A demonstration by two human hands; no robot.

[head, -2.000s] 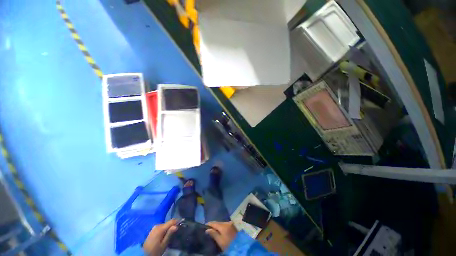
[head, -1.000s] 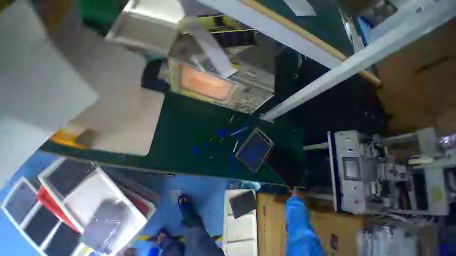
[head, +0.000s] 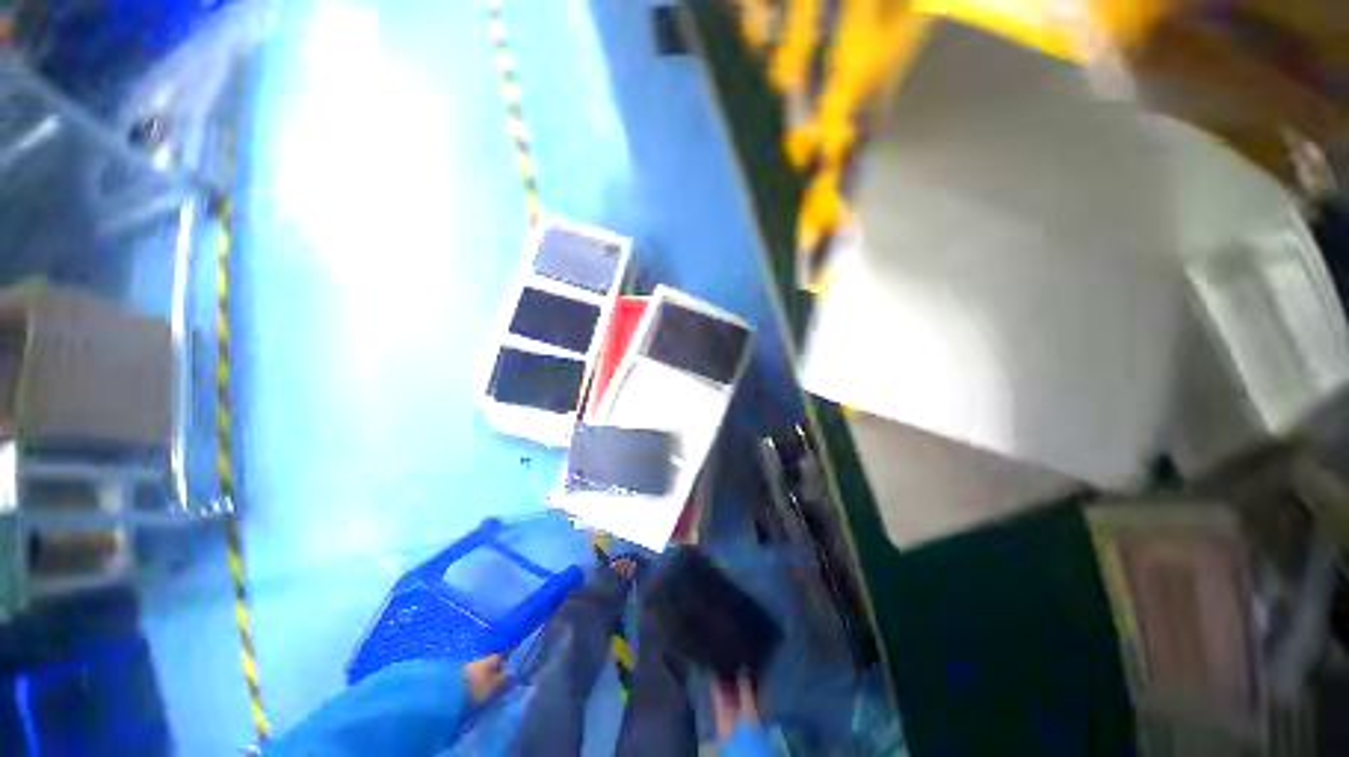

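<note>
My right hand (head: 735,704) holds a dark tablet (head: 713,614) by its lower edge, low in front of my legs. The tablet is blurred. My left hand (head: 485,679) is at the edge of the bright blue stool (head: 444,614); whether it grips the stool is unclear. A foam tray (head: 684,407) on the floor ahead holds a dark tablet at its far end and a grey tablet (head: 621,459) at its near end. A second foam tray (head: 521,311) beside it holds one pale blue-grey tablet and two dark ones. A red divider (head: 619,348) shows between the trays.
The green-matted bench (head: 969,651) runs along the right, with large white sheets (head: 1021,266) over its edge and a blurred instrument (head: 1191,606). A cart with a brown carton (head: 96,377) stands at far left. Yellow-black tape (head: 230,444) crosses the blue floor.
The view has swung left from the bench back to the floor trays. My right hand, earlier at the bench edge, now holds a dark tablet. The grey tablet lies in the tray pocket that was vacant two seconds ago.
</note>
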